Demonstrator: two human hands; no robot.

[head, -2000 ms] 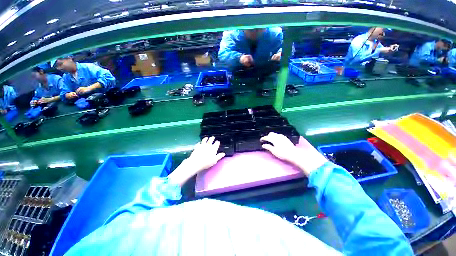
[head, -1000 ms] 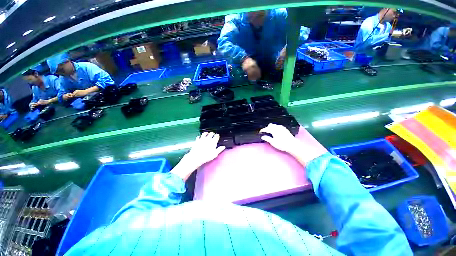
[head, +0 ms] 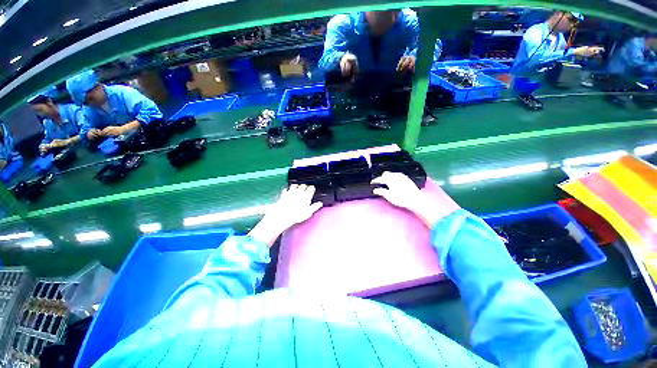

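Several black housings (head: pixel 351 172) stand packed in rows at the far end of the pink foam sheet (head: pixel 360 248). My left hand (head: pixel 294 208) rests with its fingers on the near left edge of the rows. My right hand (head: pixel 400 194) rests with its fingers on the near right edge. Both hands press against the group from the near side; neither is closed around a single housing. A pale strip of foam shows behind the rows. A dark pad lies under the pink foam.
A large blue bin (head: pixel 155 277) is at left, with clear trays (head: pixel 43 316) beyond it. At right are a blue bin of black parts (head: pixel 544 248), a small bin of metal pieces (head: pixel 607 323) and striped sheets (head: pixel 623 205). The green conveyor (head: pixel 238 162) runs behind, with workers beyond.
The rows of housings have become shallower at the far side, and a pale foam strip now shows behind them. Both hands have stayed at their near edge. The view has shifted.
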